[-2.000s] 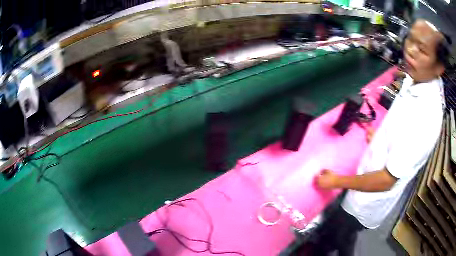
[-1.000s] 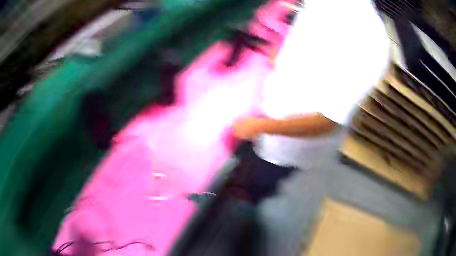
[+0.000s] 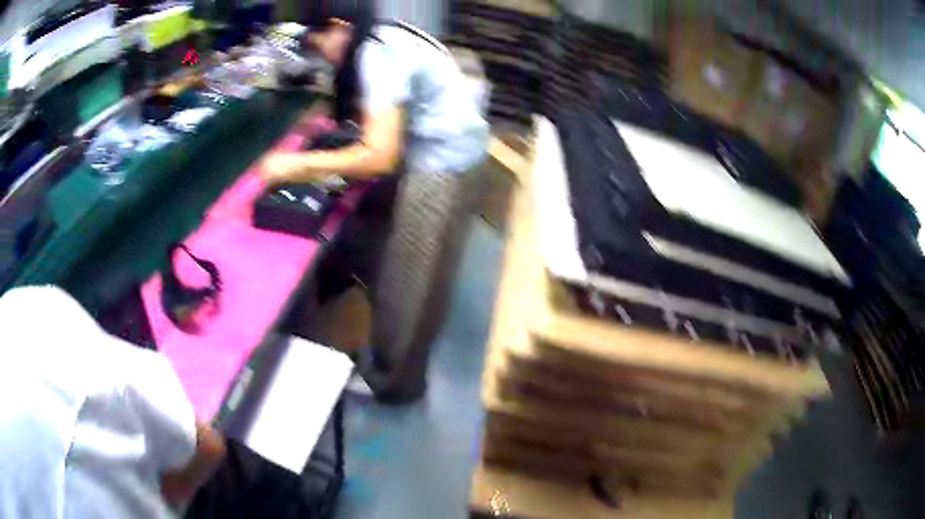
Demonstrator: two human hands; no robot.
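Neither of my hands is in the picture. The pink sheet (image 3: 259,279) runs along the green bench (image 3: 152,208) at the left. A black strap-like item (image 3: 193,284) lies on the sheet, blurred. Farther along, dark boxes (image 3: 292,208) lie on the sheet in front of a standing person (image 3: 431,112), who bends over the bench with an arm reaching across it.
Another person's white shirt (image 3: 91,416) fills the lower left. A white board or box (image 3: 294,400) stands beside the bench edge. A tall stack of brown trays (image 3: 619,405) with black and white pieces on top stands at the right. Grey floor (image 3: 416,446) lies between.
The view has swung right, away from the near bench and its looping cables. The tray stack and the bending person now show, and the nearer person in white is at the lower left.
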